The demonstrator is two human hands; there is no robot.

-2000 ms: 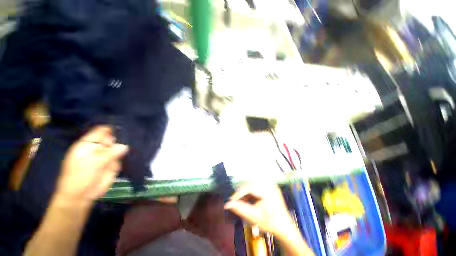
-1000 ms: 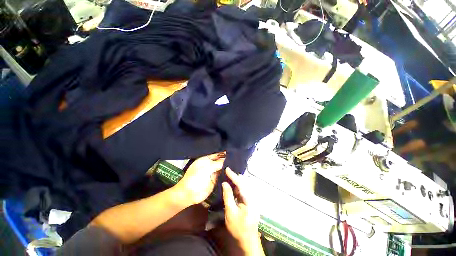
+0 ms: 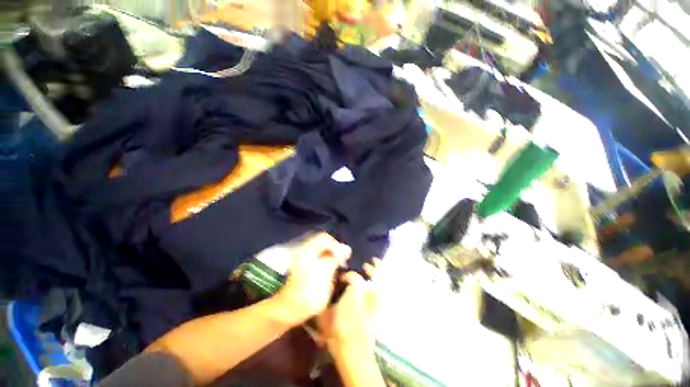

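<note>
My left hand (image 3: 312, 273) and my right hand (image 3: 352, 306) are close together at the front edge of the white table. The fingers of both are bent around a dark navy piece (image 3: 342, 278), mostly hidden between them. A large rumpled navy garment bundle (image 3: 219, 227) lies at the left and reaches up to my fingertips. A small white patch (image 3: 343, 174) shows on it. The picture is blurred, so the exact grip is hard to see.
A white sewing machine (image 3: 598, 280) stands at right, with a green tube-like fixture (image 3: 518, 179) above it. A dark flat rectangle (image 3: 499, 314) lies beside it. The table edge has green marking (image 3: 408, 368). A blue basket rim (image 3: 26, 344) is at lower left. More dark cloth (image 3: 492, 98) lies at the back.
Since one second ago my hands have come closer together and the navy piece between them shows less. Two seconds ago they were far apart. The view has also turned.
</note>
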